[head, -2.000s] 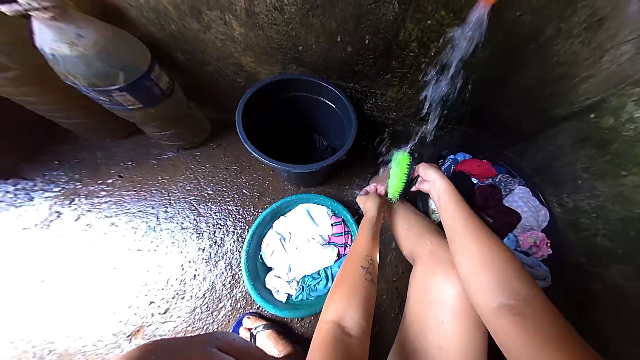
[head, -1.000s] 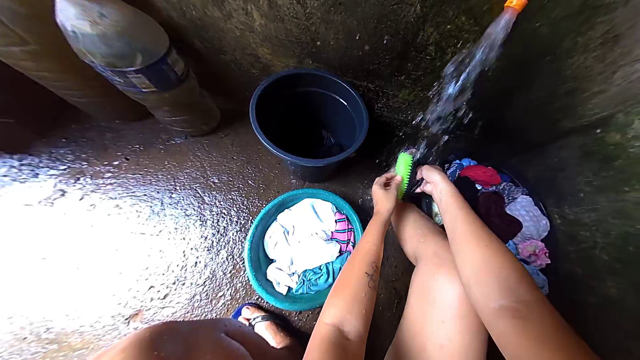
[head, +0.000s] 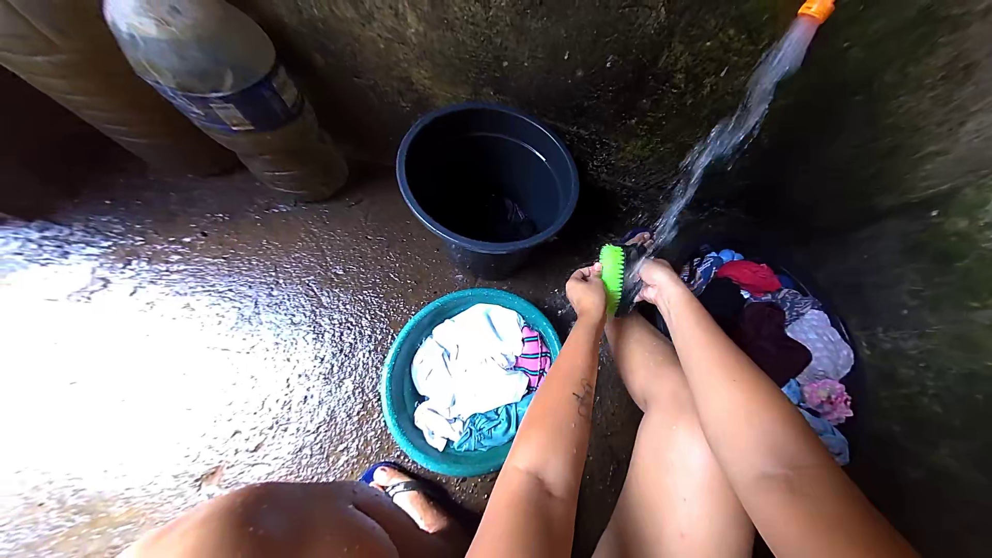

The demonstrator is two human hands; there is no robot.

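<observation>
My left hand [head: 587, 291] grips a bright green bristle brush [head: 612, 277], whose bristles face right. Close to its right, my right hand [head: 657, 280] has its fingers curled by a dark item [head: 632, 294] under the falling water; splashing hides whether the fingers close on it. A stream of water [head: 728, 132] from an orange spout [head: 817, 9] lands between the two hands. Left of my left arm stands a teal basin [head: 393, 387] with white cloth [head: 473, 364], pink striped cloth and teal cloth in it. Mixed wet clothes [head: 775, 333] fill a dark tub on the right.
A black bucket [head: 487, 252] stands against the mossy wall [head: 604, 62], with something dark at its bottom. Large plastic bottles [head: 225, 93] are at the upper left. The concrete floor [head: 256, 310] is wet, and a sandaled foot [head: 407, 496] rests below the teal basin.
The brush was upright with its bristles showing all round between my hands; now its bristled side faces right, against the dark item in the water. The view has shifted slightly.
</observation>
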